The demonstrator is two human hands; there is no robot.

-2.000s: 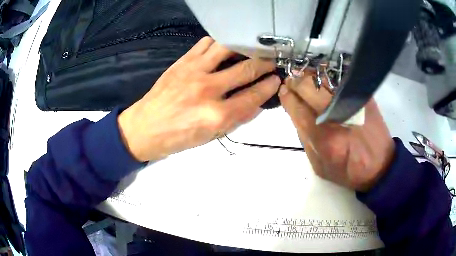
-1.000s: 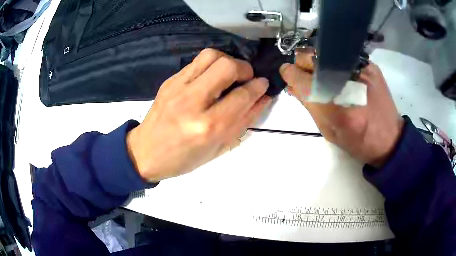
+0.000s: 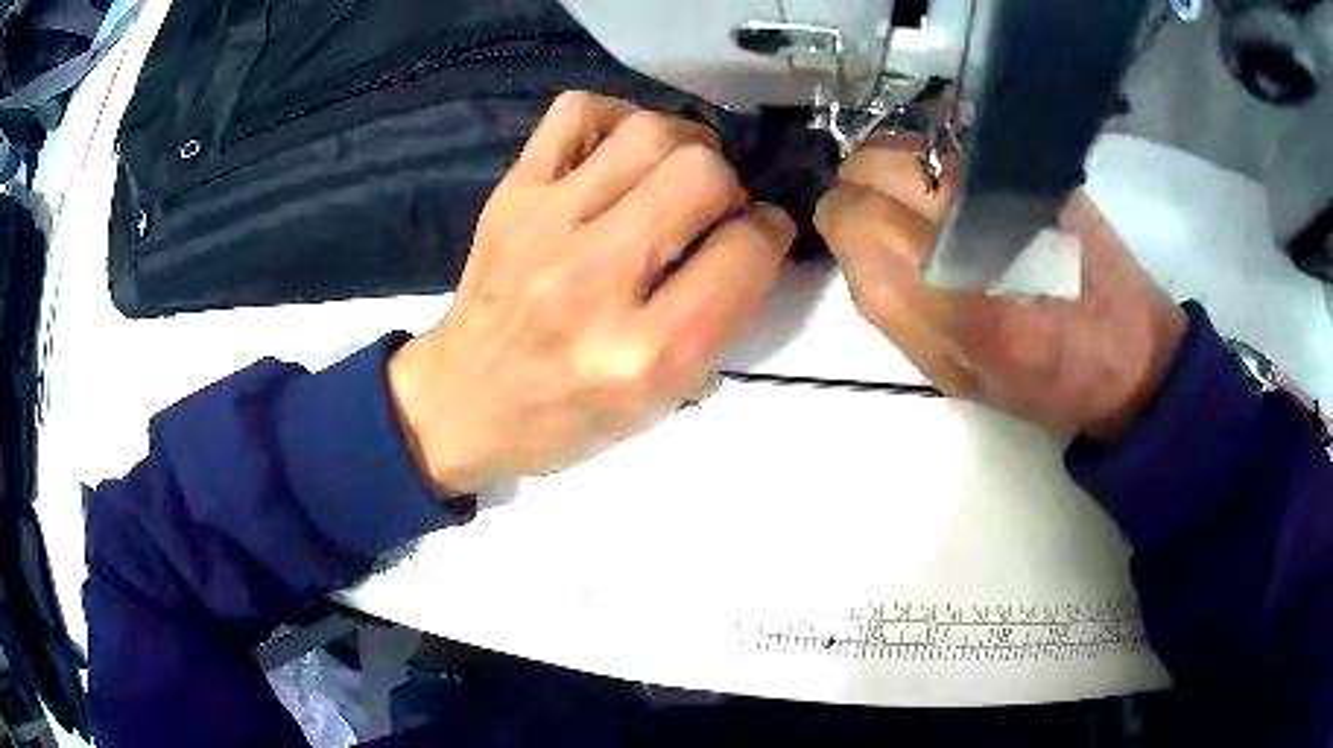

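Observation:
The black panel [image 3: 322, 219] lies on the table at upper left, its smooth lining side up, with a zipper line across it. Its right end runs under the sewing machine head [image 3: 702, 32]. My left hand [image 3: 599, 292] pinches the panel's edge just left of the needle area. My right hand [image 3: 994, 292] is closed at the edge's right side, fingertips beside the presser foot [image 3: 841, 124]; the dark machine part in front hides some of it. The exact grip of the right fingertips is partly hidden.
The white table [image 3: 760, 512] has a printed ruler [image 3: 950, 631] near its front edge. A thin black line crosses the table between my hands. Thread snips [image 3: 1279, 383] lie at the right, partly behind my sleeve. Dark pieces [image 3: 22, 439] are at the far left.
Since the first frame the machine head shifted slightly up in view. My left fingers moved back from the needle area and curled more, uncovering black cloth between the hands.

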